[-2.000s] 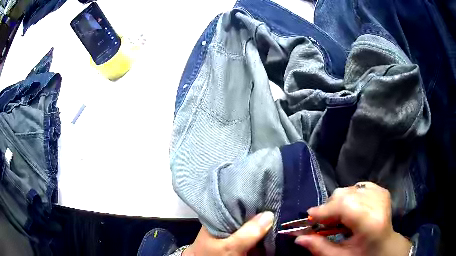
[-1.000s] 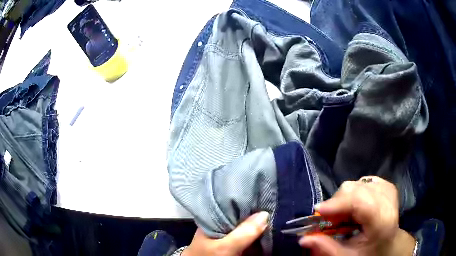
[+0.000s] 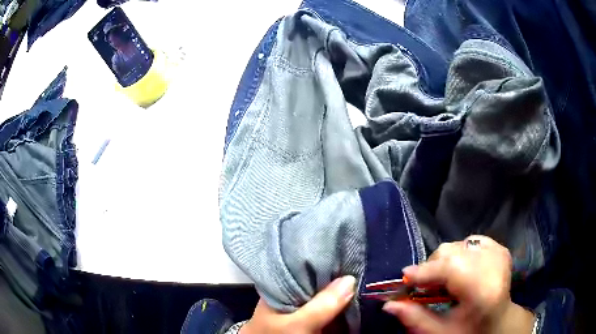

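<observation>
A denim garment [image 3: 281, 156], pale grey-blue wrong side out, lies over the table and its front edge. My left hand [image 3: 304, 313] pinches the sleeve end at the bottom, beside the dark blue cuff [image 3: 389, 228]. My right hand [image 3: 467, 287] holds thread snips [image 3: 405, 290] with orange-red grips. The silver blades point left, over the lower part of the cuff near my left thumb, and look slightly apart. The lower edge of the cuff runs into shadow. No loose thread can be made out.
A smartphone [image 3: 121, 47] stands in a yellow holder [image 3: 147, 89] on the white table [image 3: 157, 215]. A small grey-blue stick [image 3: 100, 151] lies left of centre. Another garment [image 3: 33, 169] hangs over the left table edge. Dark blue denim [image 3: 562, 85] is heaped at the right.
My right hand and the snips have moved slightly left and up since one second ago, closer to my left thumb. The blades are closer together. The phone picture has changed.
</observation>
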